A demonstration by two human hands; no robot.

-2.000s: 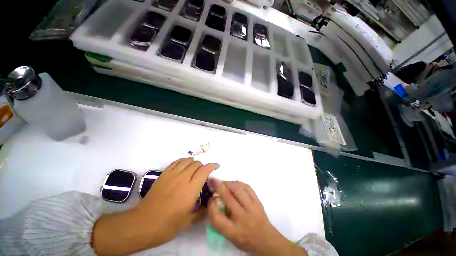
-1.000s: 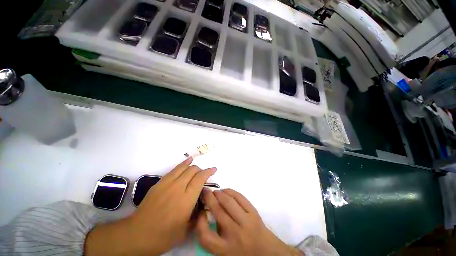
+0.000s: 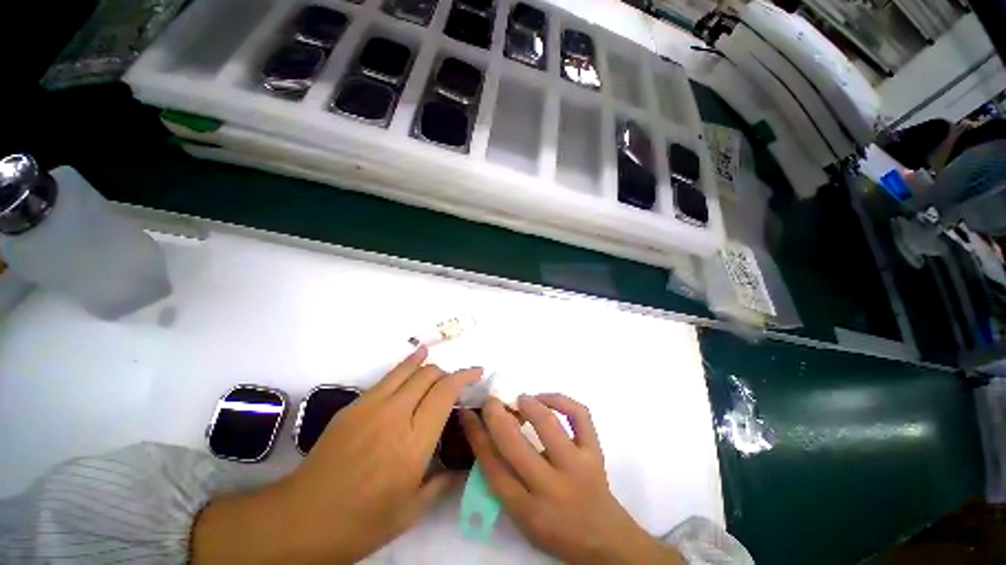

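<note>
My left hand [image 3: 370, 447] is closed around a dark watch body [image 3: 456, 444], which is mostly hidden between my hands. My right hand [image 3: 543, 464] has its fingers at the body's right edge, with a small whitish piece [image 3: 477, 391] at the fingertips. The green-handled tool [image 3: 479, 505] shows below the watch body, under my right palm; its tip is hidden. Two more watch bodies lie on the white mat to the left, one at the far left [image 3: 247, 422] and one [image 3: 324, 415] beside my left hand.
A frosted bottle [image 3: 88, 248] stands at the left. Small bits [image 3: 450, 330] lie on the mat beyond my hands. A white tray [image 3: 386, 166] with watch bodies spans the back. Plastic bags [image 3: 741, 281] lie right of it. A crinkled clear film [image 3: 742, 414] lies on the green surface.
The green handle shows more and points down toward the wearer. My right fingers have spread and shifted slightly right and up. A whitish piece now shows at the fingertips.
</note>
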